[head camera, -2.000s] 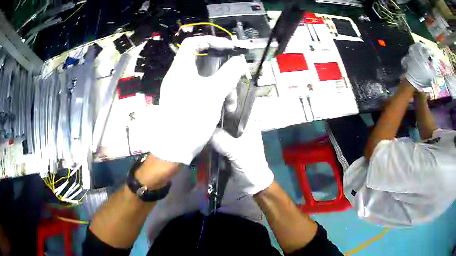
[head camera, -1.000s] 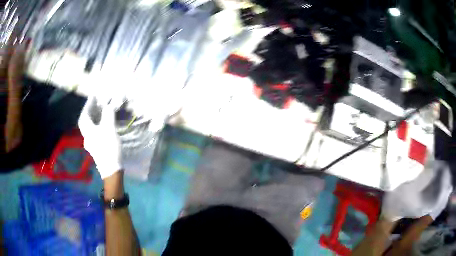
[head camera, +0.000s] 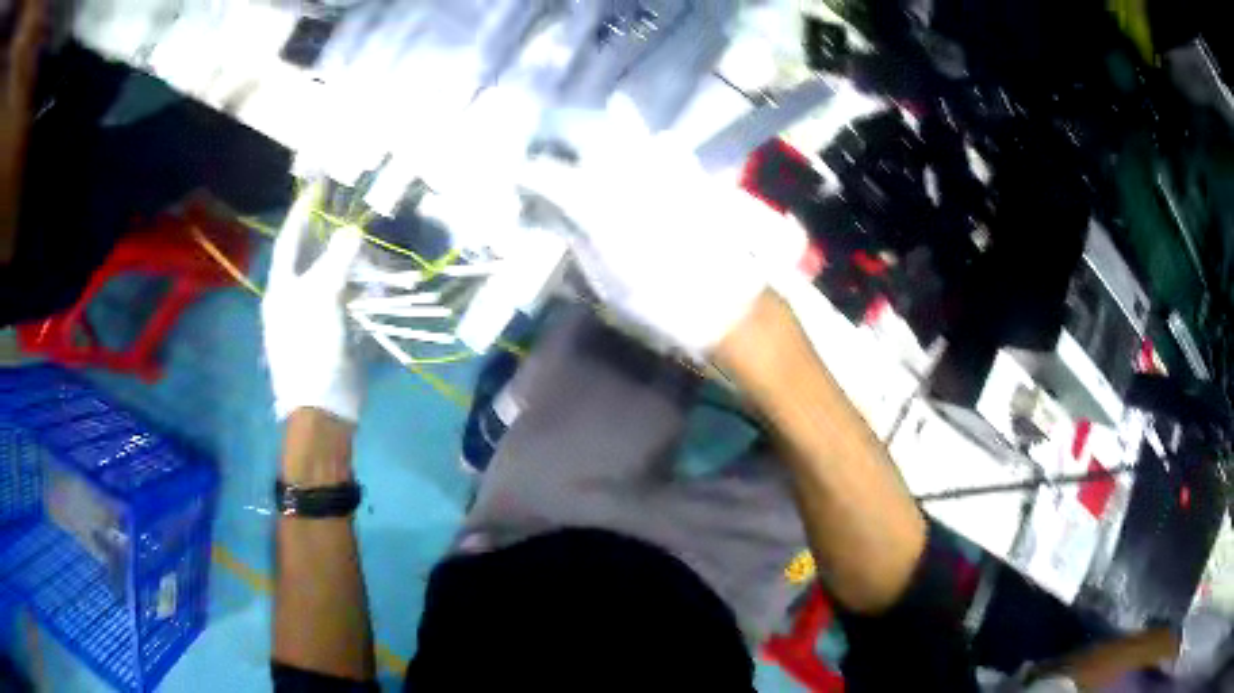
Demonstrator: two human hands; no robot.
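My left hand (head camera: 314, 325), in a white glove, is at the bench's front edge among thin yellow wires (head camera: 393, 249) with white sleeved ends (head camera: 406, 325). Its fingers are slightly apart; whether they pinch a wire I cannot tell. My right hand (head camera: 670, 251), also gloved, reaches left over the bench edge, its fingertips lost in glare. Whether it grips anything I cannot tell. Silver-grey profiles (head camera: 555, 61) lie heaped beyond both hands, blurred.
Black plastic parts (head camera: 893, 176) are piled right of the profiles. A pale box (head camera: 1022, 399) and a black cord (head camera: 995, 490) are further right. A red stool (head camera: 129, 291) and blue crate (head camera: 115, 521) stand on the floor at left. Another person's forearm (head camera: 1116, 659) shows lower right.
The view has swung further left and down. The black profile piece held at first is no longer seen in my hands. My right arm now reaches in beside the wires.
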